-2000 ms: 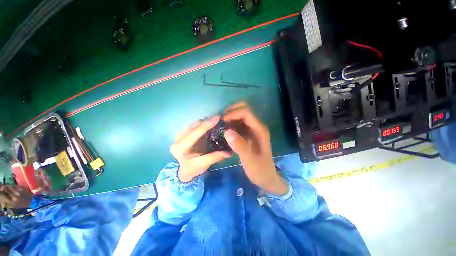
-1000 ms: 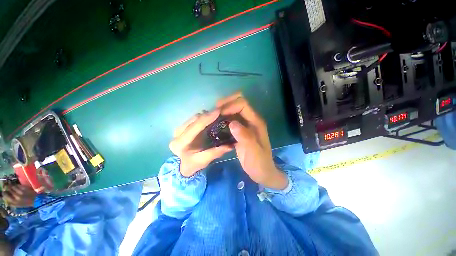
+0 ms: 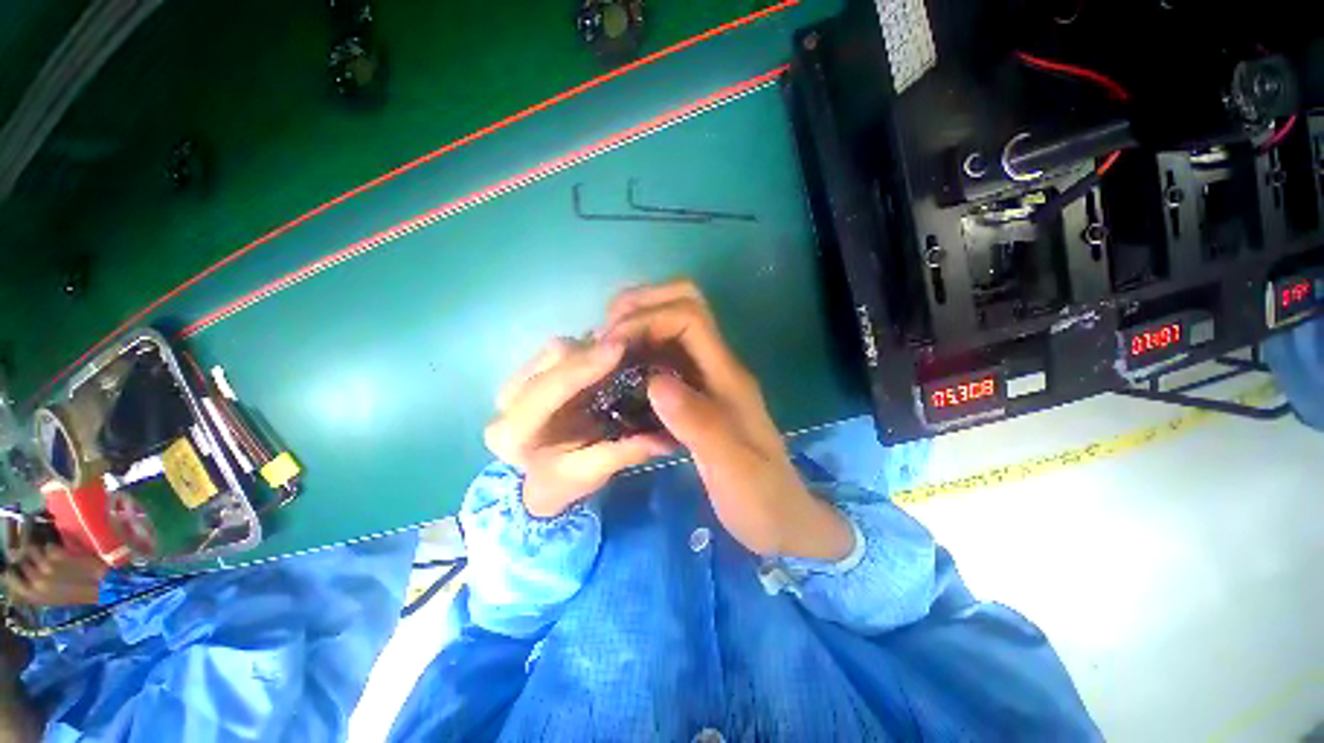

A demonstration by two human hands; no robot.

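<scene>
A small round dark assembly [image 3: 622, 399] with shiny metallic bits is held between the fingertips of both my hands, above the front edge of the teal bench strip. My left hand [image 3: 559, 424] grips it from the left. My right hand [image 3: 707, 395] grips it from the right, with the thumb on its face. The fingers hide its rim and underside.
Two hex keys [image 3: 661, 214] lie beyond my hands. A black test fixture [image 3: 1067, 341] with red digits stands at right. A clear parts tray [image 3: 250, 508] is at left, beside another person's hand [image 3: 51, 571]. Dark assemblies [image 3: 353, 70] sit on the belt beyond the red line.
The view has shifted slightly, and the fixture's red digits have changed. Both hands still hold the assembly, which looks slightly turned between the fingers. The other person's hand at left has moved a little.
</scene>
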